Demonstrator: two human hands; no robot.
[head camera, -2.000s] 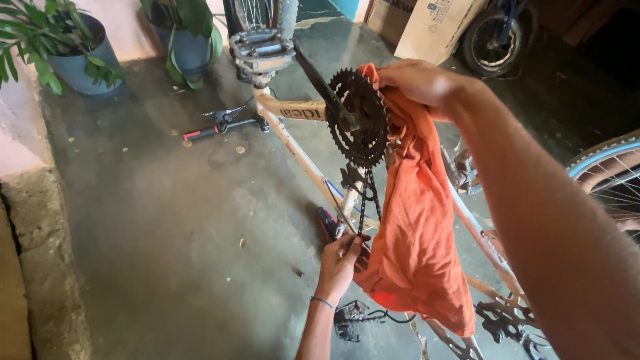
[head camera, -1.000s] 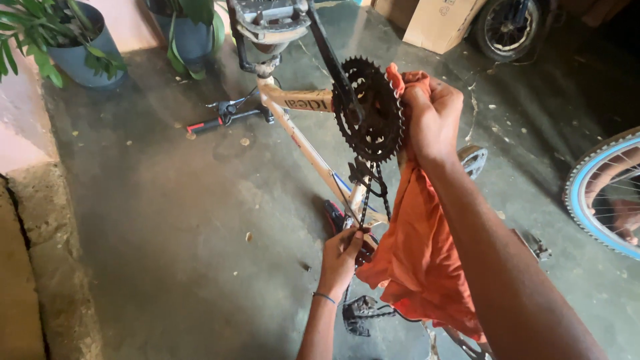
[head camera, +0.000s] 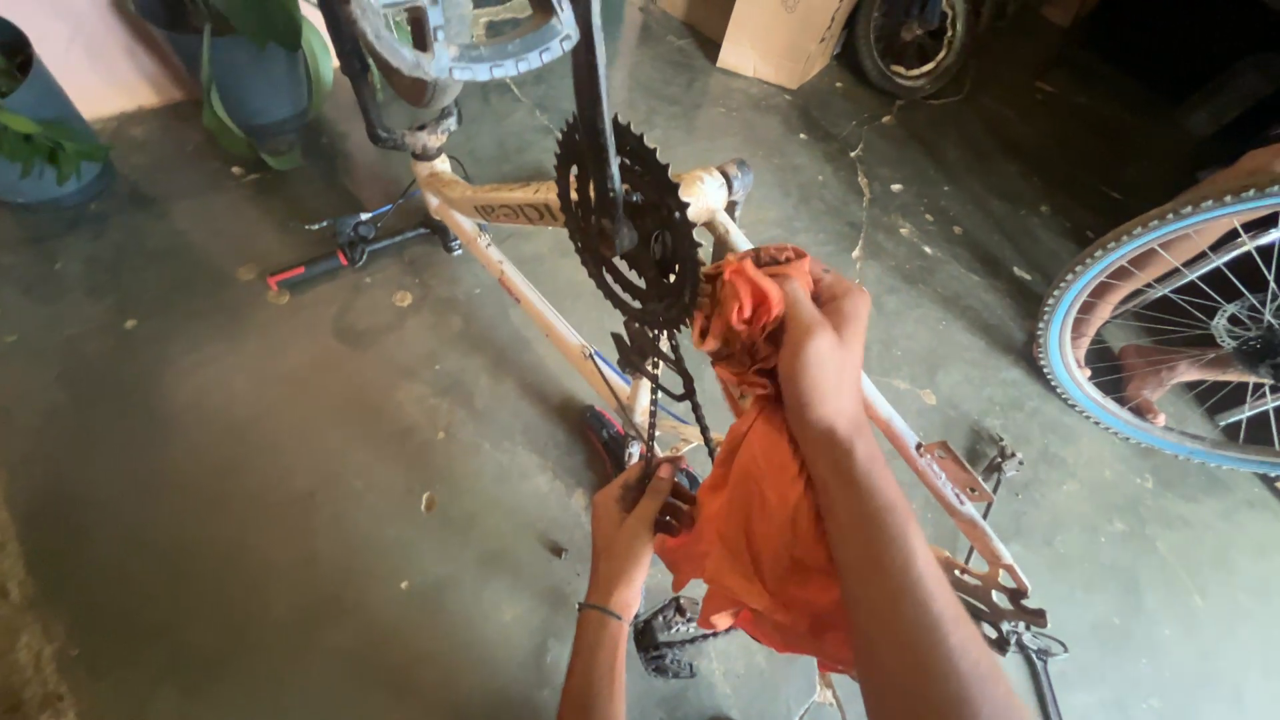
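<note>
A white bicycle frame (head camera: 520, 292) stands upside down on the floor, its black chainring (head camera: 632, 225) and crank arm (head camera: 592, 110) uppermost. My left hand (head camera: 632, 515) pinches the bicycle chain (head camera: 653, 405) below the chainring. In my right hand (head camera: 825, 340) is a bunched orange cloth (head camera: 770, 540) with dark stains, just to the right of the chainring's lower edge; the rest of it hangs down along my forearm. The front derailleur (head camera: 640, 355) lies between the chainring and my left hand. Lower down, the rear derailleur (head camera: 668, 638) is partly behind the cloth.
A detached wheel with a blue rim (head camera: 1075, 395) is at the right, a person's bare foot (head camera: 1150, 380) seen through its spokes. Potted plants (head camera: 265, 95) stand upper left. A cardboard box (head camera: 785, 40) and another wheel (head camera: 910, 45) are at the back. The handlebar grip (head camera: 308, 270) rests low, left of the frame.
My right hand and the cloth have moved from the chainring's upper right edge down to beside its lower edge. My left hand stays on the chain. The view has shifted somewhat.
</note>
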